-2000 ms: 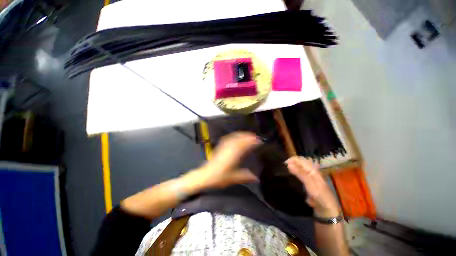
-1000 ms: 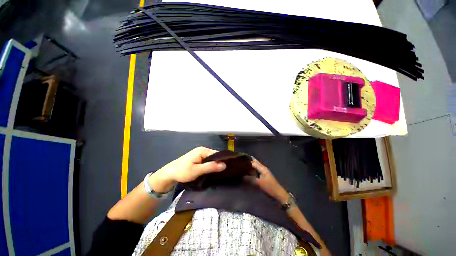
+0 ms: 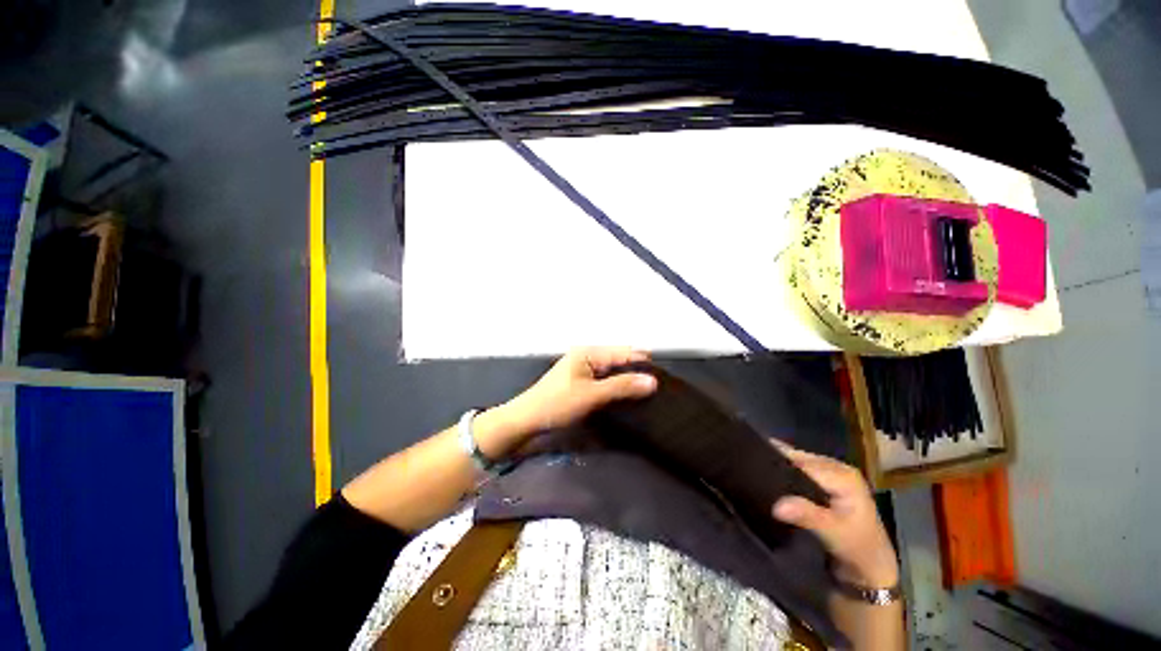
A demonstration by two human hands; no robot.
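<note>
My left hand (image 3: 590, 389) and my right hand (image 3: 834, 509) hold a dark brown cloth (image 3: 713, 432) stretched between them, just in front of the apron (image 3: 611, 502). Each thumb lies on top of the cloth; the other fingers are partly hidden. A single black strap (image 3: 611, 226) lies slanting over the white table, its near end at the front edge. A magenta box (image 3: 901, 254) with a black opening stands on a round cream disc (image 3: 821, 274) with black spatters.
A thick bundle of black straps (image 3: 764, 95) lies across the back of the white table (image 3: 509, 280). A flat pink square (image 3: 1022, 258) is right of the box. A wooden tray (image 3: 936, 471) with black strips is below right. Blue panels (image 3: 102, 509) stand at left.
The cloth was bunched between my hands a second ago; now it is spread out. My right hand has moved right, away from my left hand. The single strap still lies on the table.
</note>
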